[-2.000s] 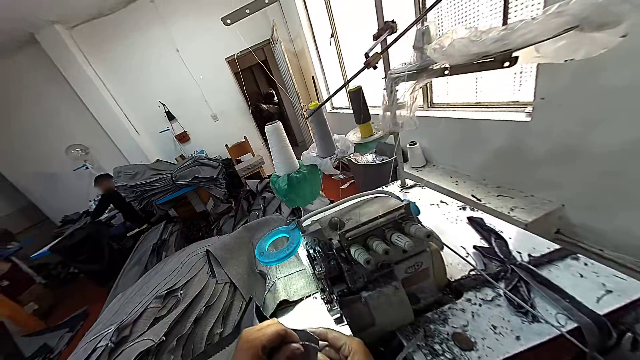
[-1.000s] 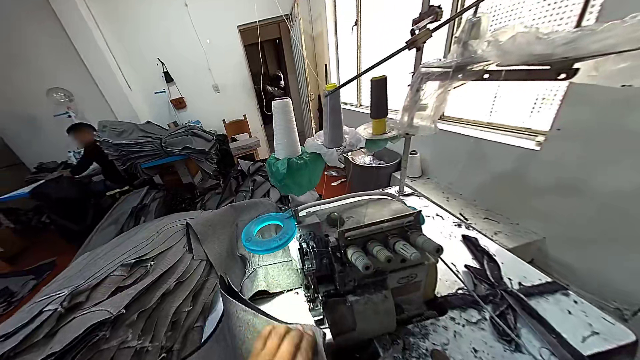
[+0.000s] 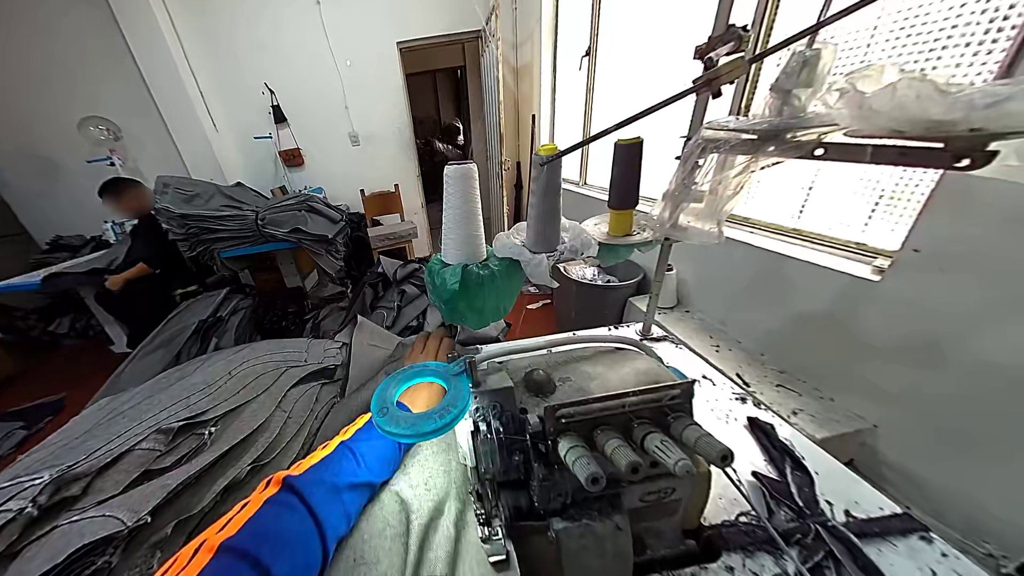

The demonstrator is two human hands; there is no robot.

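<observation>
My left hand (image 3: 428, 352), in a blue sleeve with orange trim, reaches past the blue ring-shaped magnifier (image 3: 422, 402) to grey fabric (image 3: 372, 348) behind it. Part of the hand is hidden, so its grip cannot be made out. To the right of my arm stands an overlock sewing machine (image 3: 596, 448) with several tension dials. A pale grey cloth piece (image 3: 416, 512) lies beneath the forearm, beside the machine's presser area. Stacked grey fabric pieces (image 3: 200, 416) lie to the left of the arm. My right hand is out of view.
Thread cones (image 3: 464, 214) stand behind the machine, near a grey bin (image 3: 598, 296). Dark fabric strips (image 3: 788, 480) and lint lie on the white table (image 3: 904, 552). A person (image 3: 140, 256) sits at the far left by bundled fabric (image 3: 248, 220). A metal rod (image 3: 656, 288) rises behind the machine.
A hand at the front edge has gone from view, while my left arm now extends forward past the magnifier. Two hands were together at the front two seconds ago.
</observation>
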